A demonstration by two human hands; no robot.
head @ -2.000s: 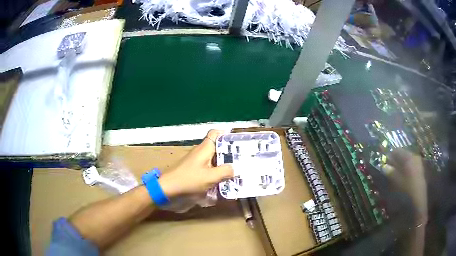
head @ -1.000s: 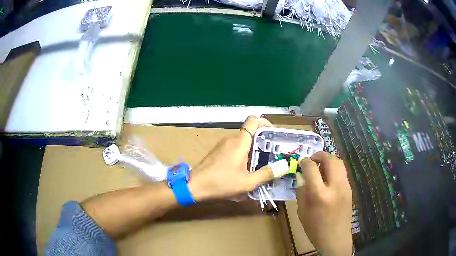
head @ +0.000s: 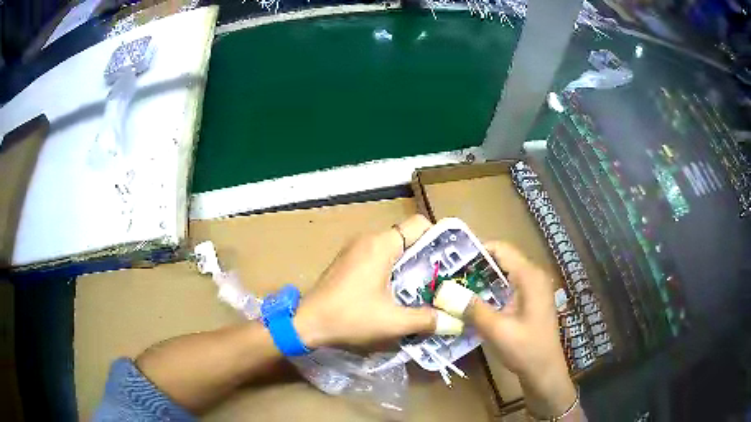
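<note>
A white housing shell [head: 426,262] is held open side up, tilted, above the cardboard sheet. A green circuit board [head: 475,284] with a red wire lies inside it. My left hand [head: 362,288] grips the shell's left side, its thumb in a cream finger cot on the board. My right hand [head: 520,309] holds the right side, its cot-covered thumb pressing on the board beside the left thumb. White wires [head: 445,363] stick out of the shell's lower edge. A clear plastic bag [head: 358,381] hangs below my left hand; a white plug [head: 205,257] lies left of it.
A brown component tray [head: 473,194] with rows of black-white blocks [head: 550,222] is at right, beside stacked circuit boards [head: 609,214]. A grey post [head: 527,78] stands before the green belt [head: 346,99]. A white board [head: 160,124] with a bagged unit [head: 129,59] is at left.
The circuit board, absent from the shell two seconds ago, is now inside it. My right hand has come in from the right and moved onto the shell. The shell has turned and tilted.
</note>
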